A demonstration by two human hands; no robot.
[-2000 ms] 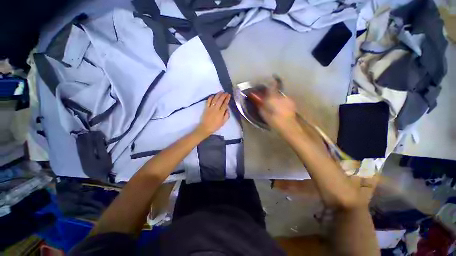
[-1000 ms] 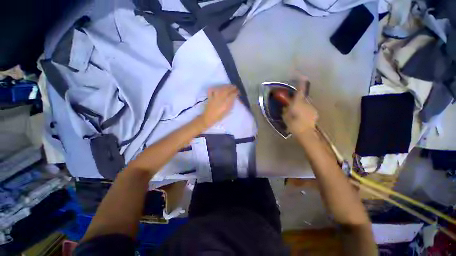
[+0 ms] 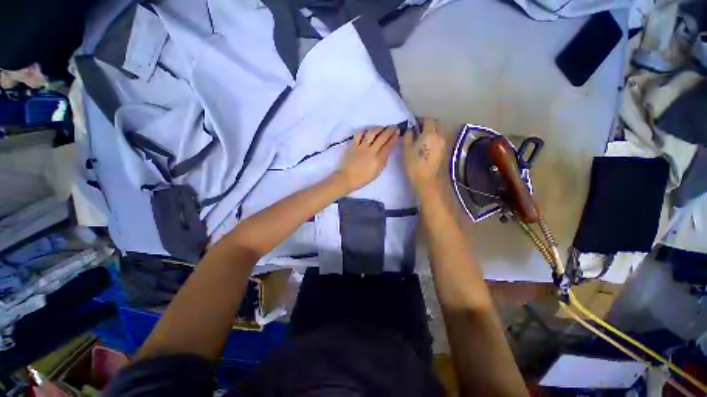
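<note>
The pale grey-blue garment (image 3: 325,85) with dark grey panels is spread over the left and middle of the table. My left hand (image 3: 367,159) lies on it at a thin dark seam, fingertips near the dark edge band. My right hand (image 3: 425,155) is at that band, its fingers at the cloth edge close to my left fingertips; it seems to pinch the edge. The steam iron (image 3: 474,174) stands on the table right of my right hand, with its reddish-brown handle free. A dark grey panel (image 3: 362,236) lies flat near the front edge.
A smartphone (image 3: 589,48) lies at the back right. A black square pad (image 3: 622,203) lies at the right table edge. Yellow and pale hoses (image 3: 597,319) run from the iron to the lower right. Crumpled cloth (image 3: 673,101) is at the far right. Blue crates and stacked cloth stand at the left.
My right hand has let go of the iron and moved left to the garment edge. The iron now stands without a hand on it. The whole view has shifted, with things lying further right.
</note>
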